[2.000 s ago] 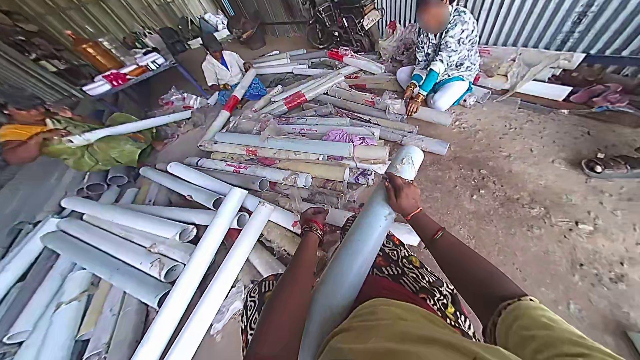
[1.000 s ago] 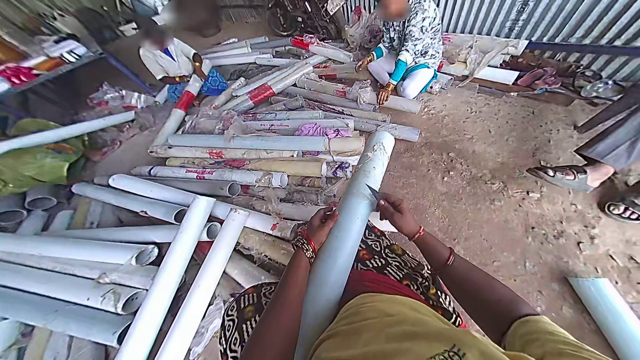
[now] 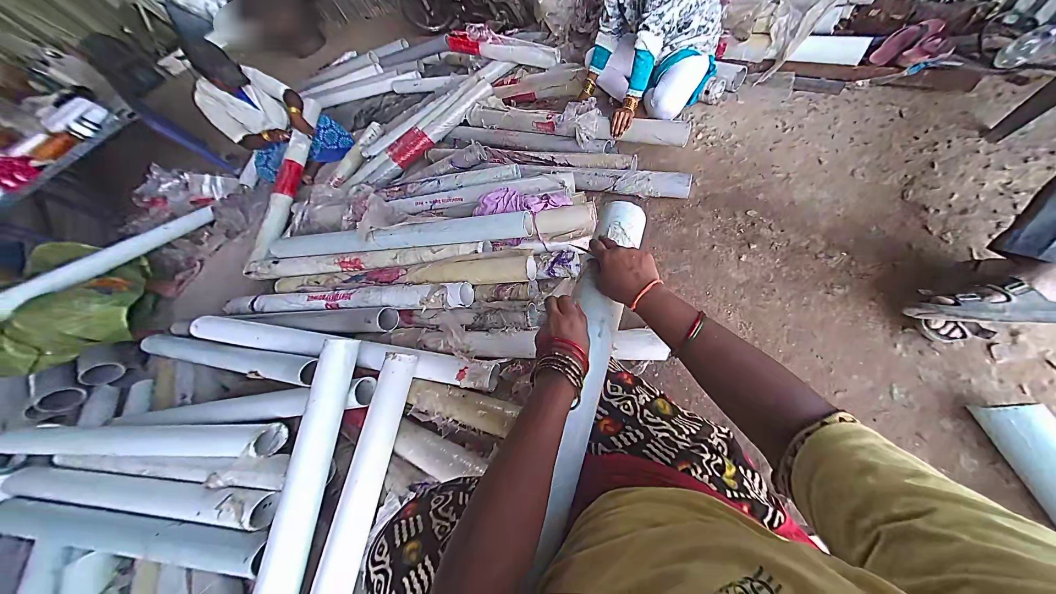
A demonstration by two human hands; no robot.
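A pale grey-blue plastic pipe point(image 3: 620, 221) stretches from my lap away from me, with torn film or scuffs near its far end. My right hand point(image 3: 624, 271) is on the pipe just below that end, its fingers closed around a small thin tool, of which only a dark tip shows. My left hand point(image 3: 563, 328), with bangles at the wrist, is curled at the pipe's left edge, nearer to me. Whether it grips the pipe or a bit of film is hidden. Two slim white pipes point(image 3: 309, 470) lean side by side to the left.
Piled pipes point(image 3: 396, 235), some in plastic wrap, cover the floor ahead and left. One person point(image 3: 652, 66) crouches beyond the pile; another point(image 3: 256, 111) sits at the back left with a red-banded pipe. A sandalled foot point(image 3: 982, 309) and a pipe point(image 3: 1019, 450) are at right.
My right hand gripped the pipe's far end two seconds ago, then held a dark pointed blade beside it; now it is over the pipe, nearer its far end. A sandalled person has come into view at right.
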